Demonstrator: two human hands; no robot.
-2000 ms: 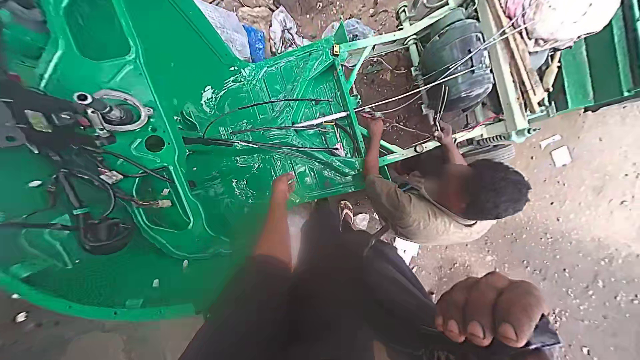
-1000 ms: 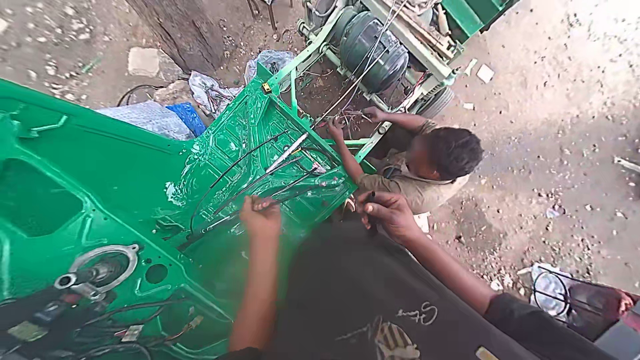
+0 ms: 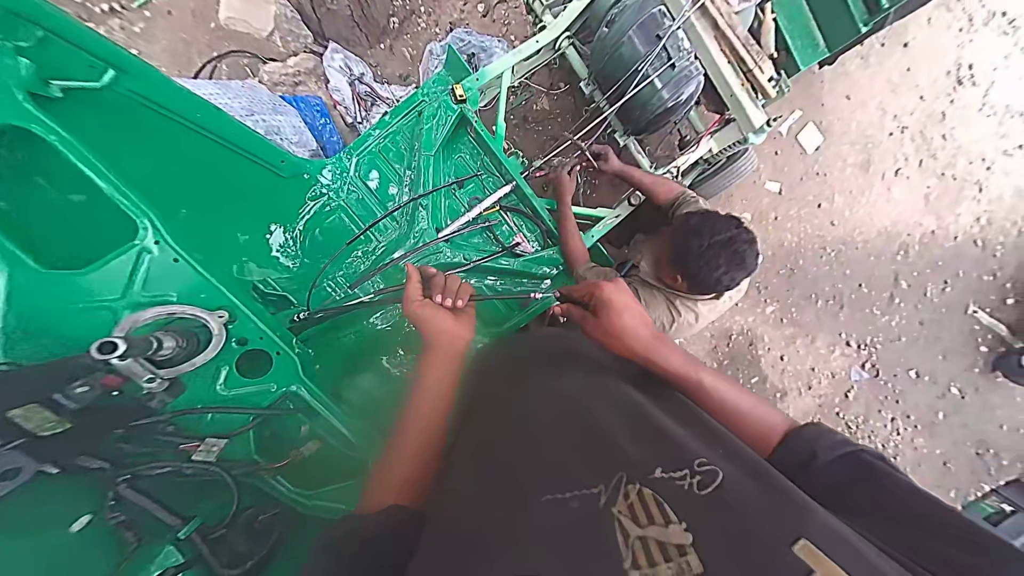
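Note:
My left hand (image 3: 440,304) is closed around a thin black cable (image 3: 504,298) above the green metal floor panel (image 3: 320,216) of a vehicle body. The cable runs right to its end fitting, where the fingertips of my right hand (image 3: 604,312) pinch it. Several other black cables (image 3: 384,216) curve over the panel behind my left hand, along with a pale sleeved one (image 3: 478,208). At the lower left, a metal steering column end with a ring bracket (image 3: 172,340) stands beside black wiring (image 3: 184,472).
A co-worker (image 3: 696,264) crouches beyond my right hand, both hands on cables at the green frame (image 3: 504,104). Behind are a black rounded tank (image 3: 648,72) and a tyre (image 3: 724,172). Plastic bags (image 3: 360,88) and stones lie on the ground at the top.
My right hand, two seconds ago low at the right, has come up beside the floor panel and now pinches the cable's end. The view has shifted.

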